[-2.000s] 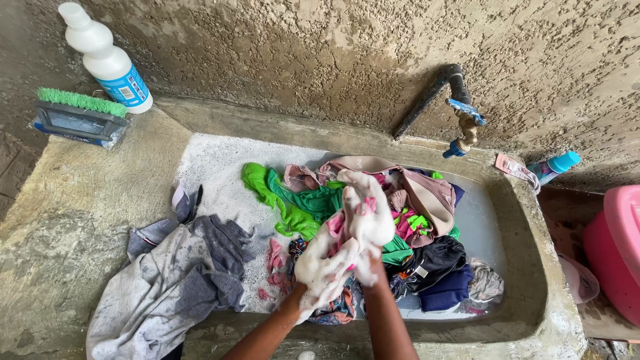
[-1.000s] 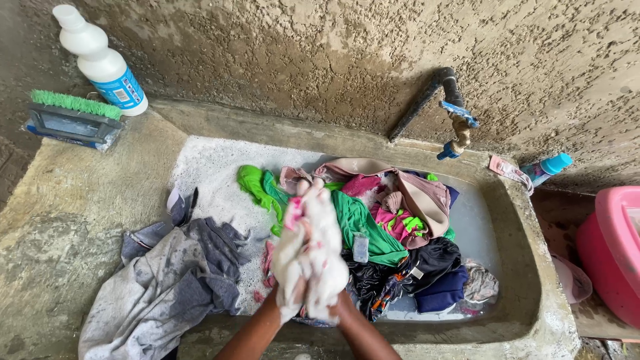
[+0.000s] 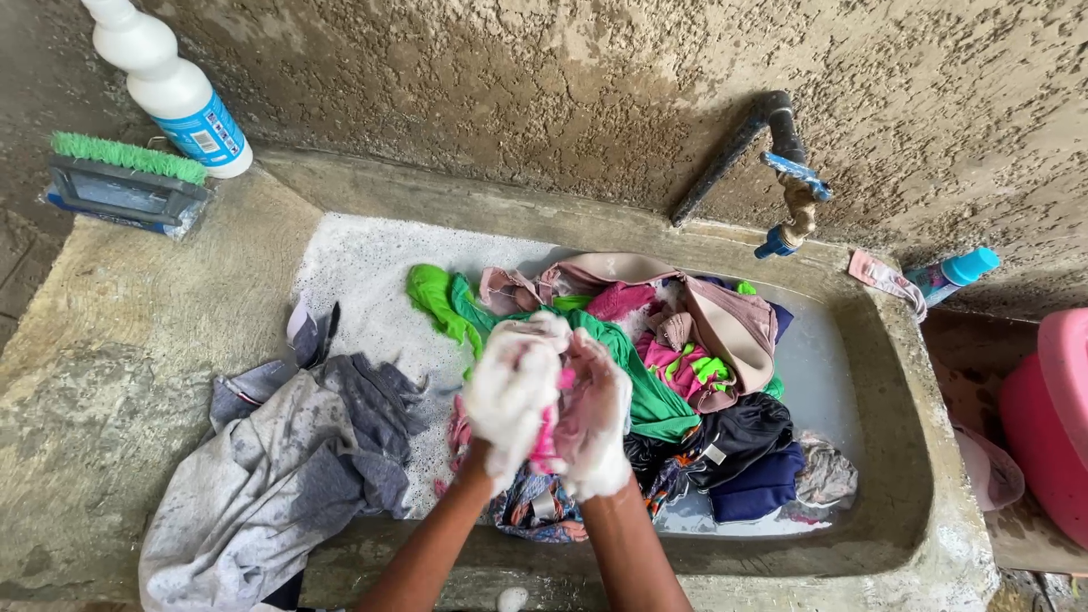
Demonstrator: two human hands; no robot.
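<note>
Thick white suds cover both of my hands, held together over the concrete wash basin (image 3: pixel 892 357). Between my left hand (image 3: pixel 518 391) and my right hand (image 3: pixel 595 408) is a bright pink cloth (image 3: pixel 546 438), mostly hidden by fingers and foam. Under and behind them, wet clothes lie in soapy water: a green garment (image 3: pixel 659 408), a beige-pink garment (image 3: pixel 739 331), a black garment (image 3: pixel 756 425), a navy one (image 3: pixel 756 484) and a patterned one (image 3: pixel 535 510). White foam (image 3: pixel 374 272) floats at the basin's left.
A grey garment (image 3: pixel 255 501) lies over the left front edge. A green-bristled brush (image 3: pixel 127 183) and a white bottle (image 3: pixel 178 85) stand back left. A tap (image 3: pixel 796 208) juts from the rough wall. At right are a blue-capped bottle (image 3: pixel 952 276) and a pink tub (image 3: pixel 1050 425).
My hands, pressed tightly together one second ago, are now a little apart at the fingers, with more of the pink cloth showing between them. The clothes in the basin look much the same.
</note>
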